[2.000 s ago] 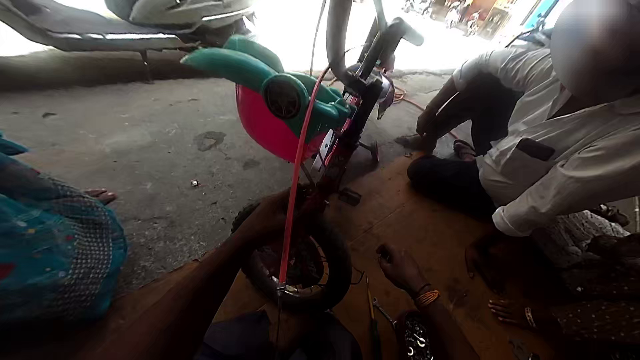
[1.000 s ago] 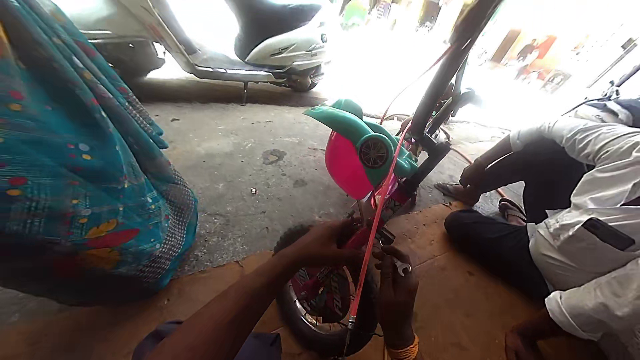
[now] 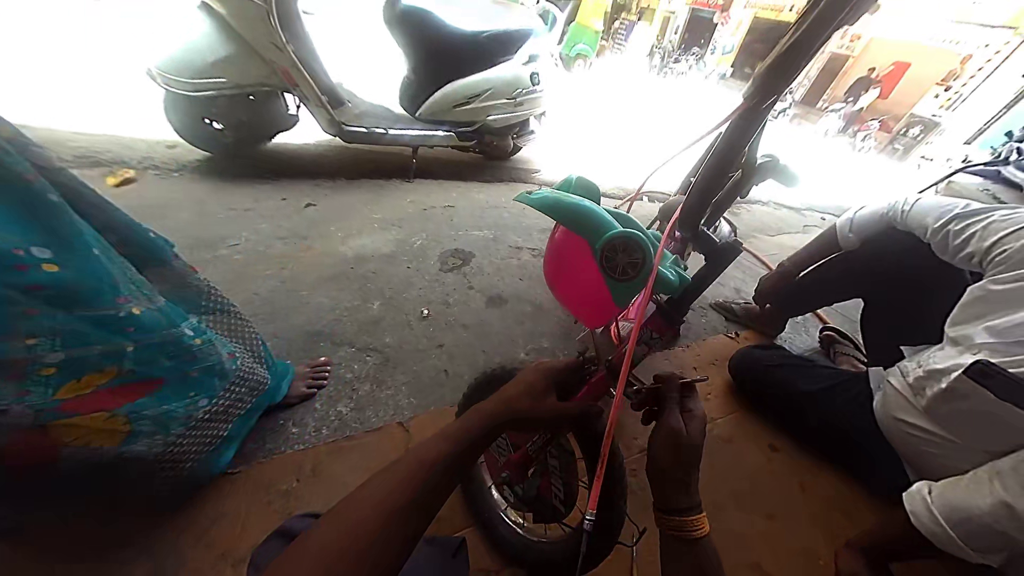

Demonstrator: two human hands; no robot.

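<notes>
A small bicycle with a dark red frame lies tipped over in front of me, its spoked wheel (image 3: 544, 488) low in the view. My left hand (image 3: 552, 392) is at the frame just above that wheel, its fingertips hidden against the dark parts. My right hand (image 3: 676, 424), with an orange band at the wrist, grips a thin metal tool, seemingly a spanner (image 3: 680, 382), by the frame. A red cable (image 3: 634, 344) runs down between both hands and over the wheel. Beyond them is a green and pink plastic basket-like part (image 3: 584, 264).
A person in a white shirt (image 3: 952, 320) sits at the right, one hand near a sandalled foot. On the left stands a person in a teal patterned garment (image 3: 104, 336), with a bare foot on the concrete. A parked scooter (image 3: 472, 88) is behind, and a hose (image 3: 768, 264) crosses the ground.
My right hand was low and apart from the bicycle two seconds ago; it has moved up to the frame, holding the tool. My left hand remains at the frame. The view has turned.
</notes>
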